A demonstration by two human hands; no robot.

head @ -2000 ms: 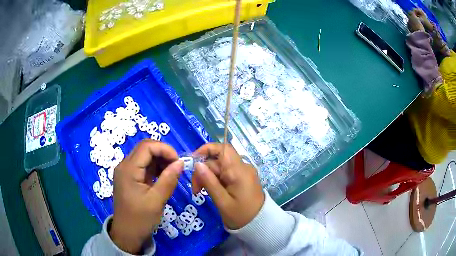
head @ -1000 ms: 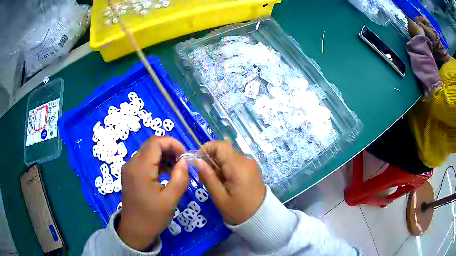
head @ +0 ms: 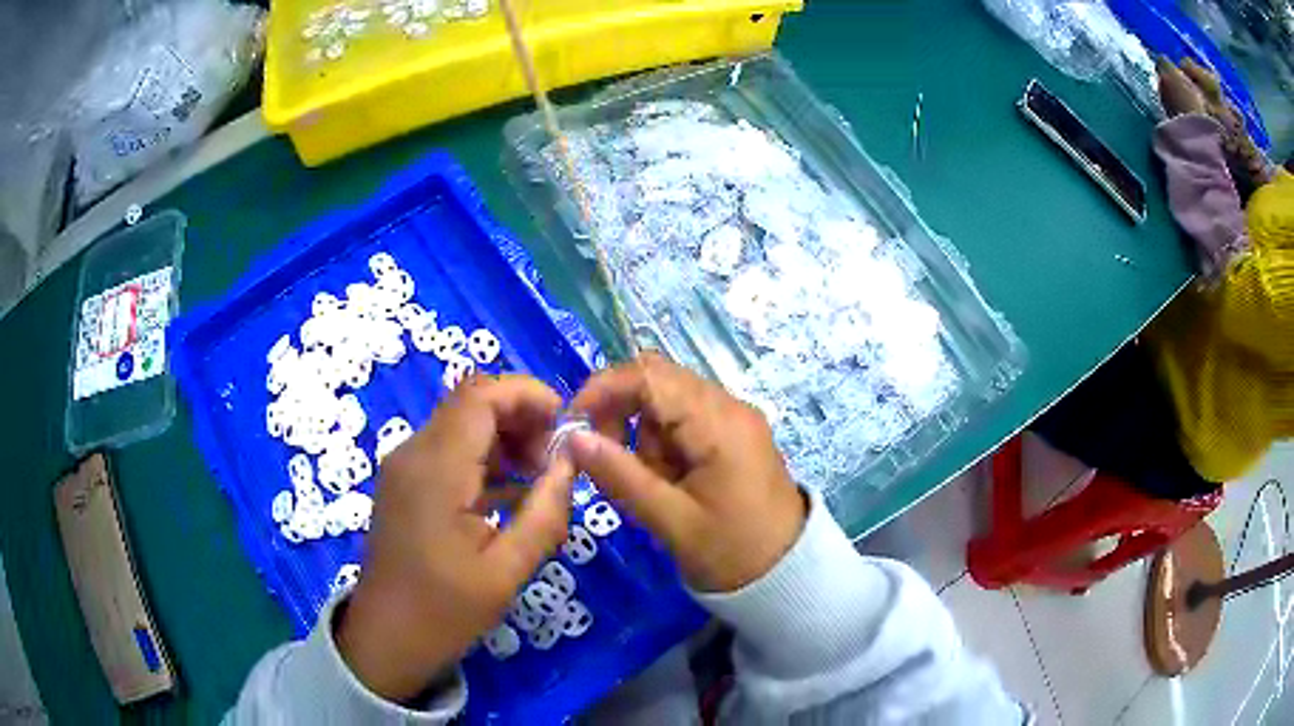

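Observation:
My left hand [head: 461,518] and my right hand [head: 695,461] meet over the blue tray [head: 518,270]. Their fingertips pinch a small clear plastic piece [head: 568,434] with a whitish part at it; the fingers hide most of it. A thin tan stick [head: 568,156] projects up from my right hand, over the clear tray's edge. White holed inserts [head: 341,341] lie loose in the blue tray, with more below my hands. The clear tray [head: 951,263] to the right holds a heap of clear plastic pieces [head: 837,298].
A yellow bin [head: 426,99] with whitish parts stands behind. At left are plastic bags [head: 156,99], a clear lidded box [head: 128,333] and a tan-looking phone [head: 114,582]. At right are a dark phone [head: 1081,149], a person in a yellow sweater [head: 1235,341] and a red stool [head: 1064,525].
Both hands have moved slightly right with the small piece between them. The stick first swung left, then back towards the right and upright, though still leaning left.

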